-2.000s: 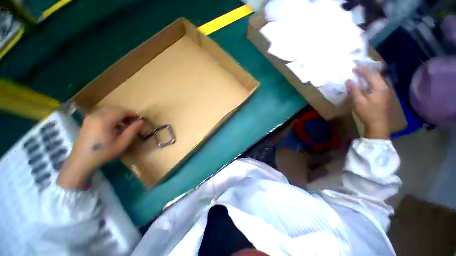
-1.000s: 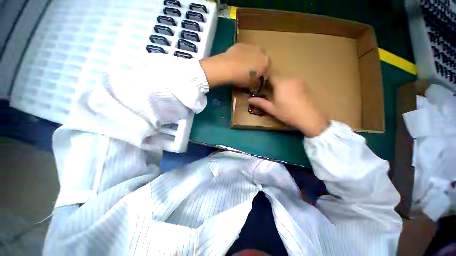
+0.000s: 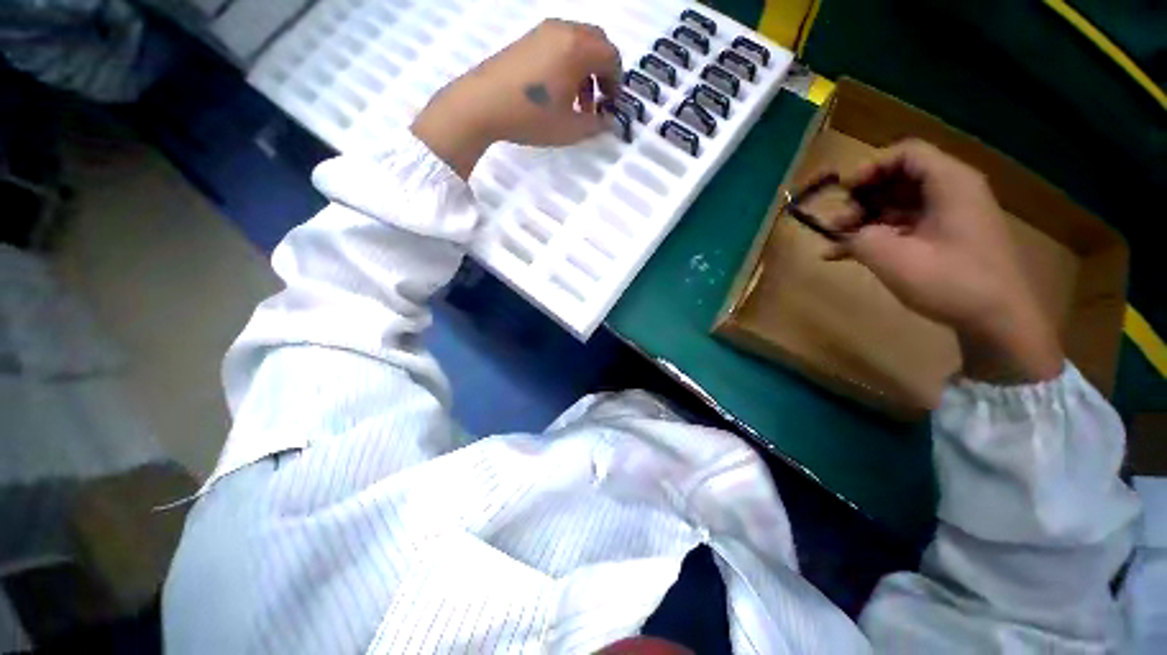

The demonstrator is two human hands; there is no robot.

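My left hand [image 3: 531, 96] is over the slotted white foam tray [image 3: 582, 275], its fingers closed on a small black frame [image 3: 618, 119] at a slot. Short dark frames stand in two rows of slots at the tray's right end; the slots nearer me are bare. My right hand [image 3: 941, 243] is above the left side of the shallow brown carton [image 3: 883, 365] and holds another black open square frame [image 3: 814, 211] between thumb and fingers. The fingertips of both hands are partly hidden or blurred.
The green bench [image 3: 666, 301] shows between tray and carton, with its front edge near my smock. Yellow strips run at the back and right. White pieces [image 3: 1152, 563] lie at the lower right edge. A grey and brown floor area [image 3: 154, 256] is at left.
Both hands were together over the carton with frames; now they are apart, the left over the tray and the right above the carton's left side. The view has turned towards the tray.
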